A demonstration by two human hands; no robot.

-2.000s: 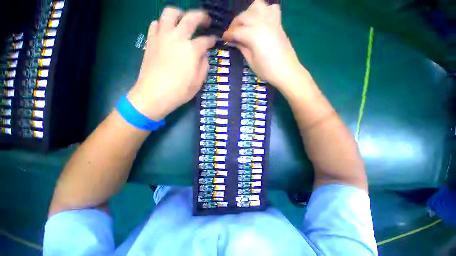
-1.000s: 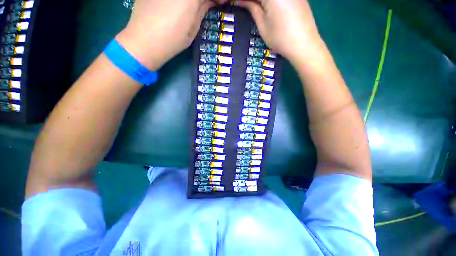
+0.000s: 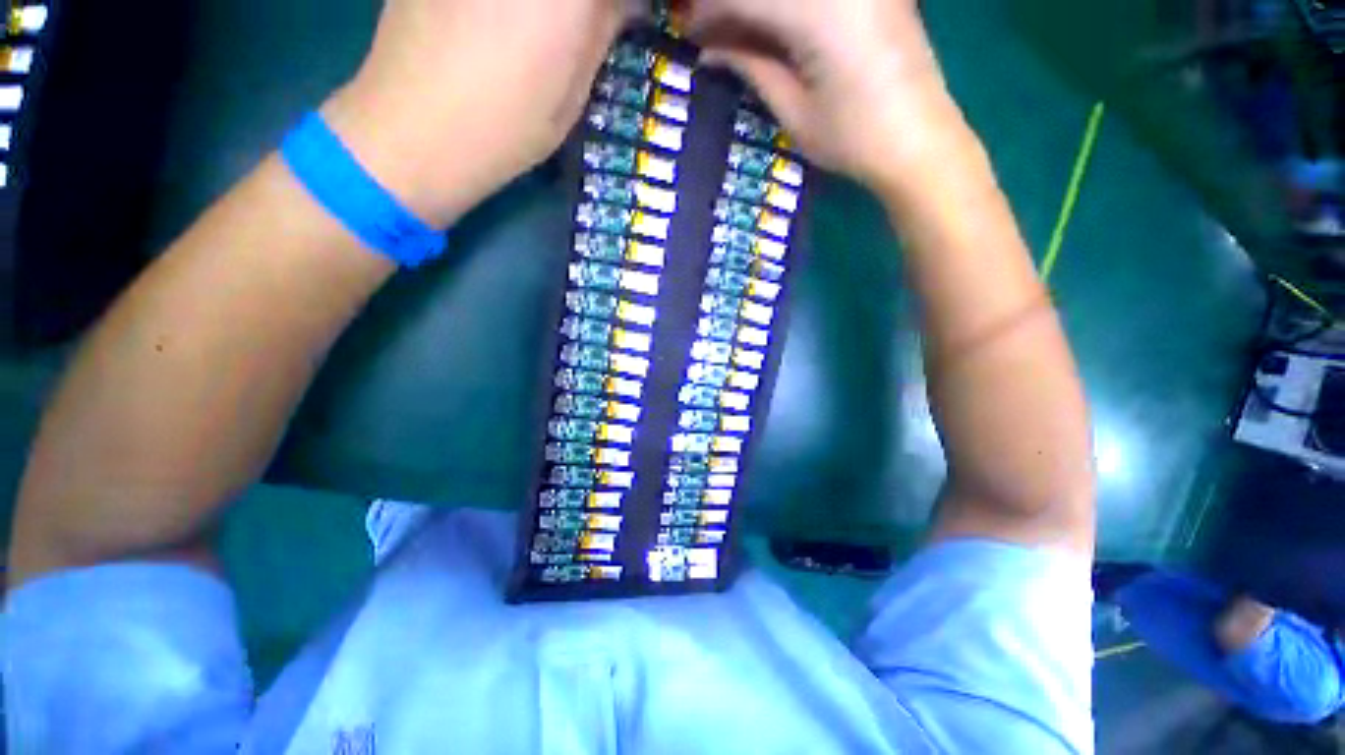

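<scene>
The black slotted tray (image 3: 671,295) lies in front of me, slightly slanted, with its near end against my body. Two columns of circuit board assemblies (image 3: 602,310) lie crosswise in it, green on the left, white on the right with yellow-orange bands. My left hand (image 3: 494,89), with a blue wrist band (image 3: 359,192), is over the tray's far left edge, cut off by the top of the picture. My right hand (image 3: 826,74) is over the far right part. The fingertips meet near the top edge around a small piece, too blurred to tell which hand holds it.
Part of a black tray stack (image 3: 89,177) with boards stands at the far left. Yellow-green line tape (image 3: 1072,192) runs on the green mat (image 3: 870,369) at the right. A blue-sleeved arm of another person (image 3: 1254,634) shows at the lower right, below a pale boxy object (image 3: 1298,401).
The view has turned and shifted, so the tray now slants and the left stack is mostly out of view. Both hands have moved to the tray's far end in the picture. Another person's arm has appeared.
</scene>
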